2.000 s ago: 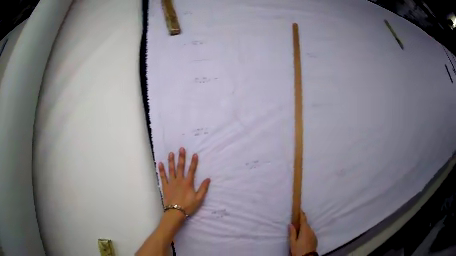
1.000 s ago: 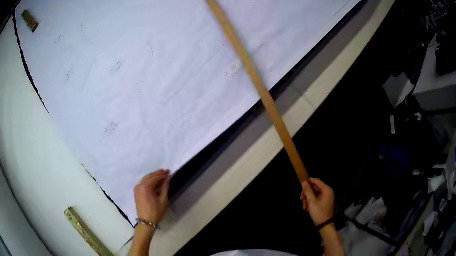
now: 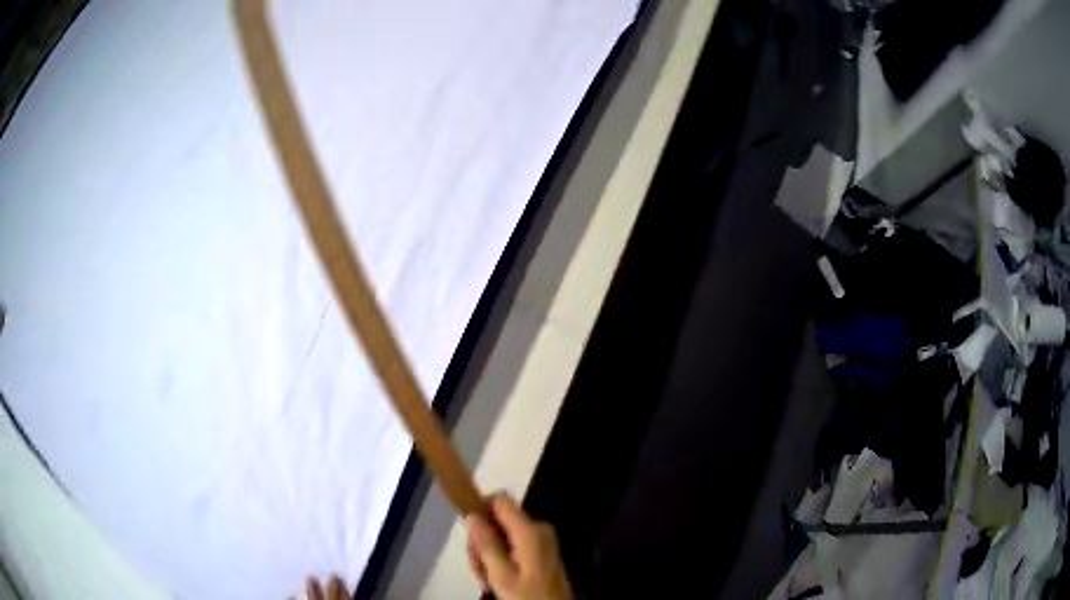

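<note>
My right hand (image 3: 516,549) grips the near end of a long tan wooden stick (image 3: 340,264). The stick slants up and left across the large white paper sheet (image 3: 164,316) and over the sheet's right edge. My left hand (image 3: 326,588) is cut off by the bottom edge; only a few fingertips show, on or just over the paper near its right edge. Black cloth (image 3: 499,264) shows as a dark strip along the paper's right side.
The cream table edge (image 3: 575,316) runs diagonally to the right of the cloth, with a greyish strip between them. Dark floor lies beyond. Paper and cloth scraps (image 3: 862,481) are piled at the right.
The view has shifted, so more of the scrap pile shows. My right hand with the stick now appears further left and lower. My left hand has dropped mostly out of the picture.
</note>
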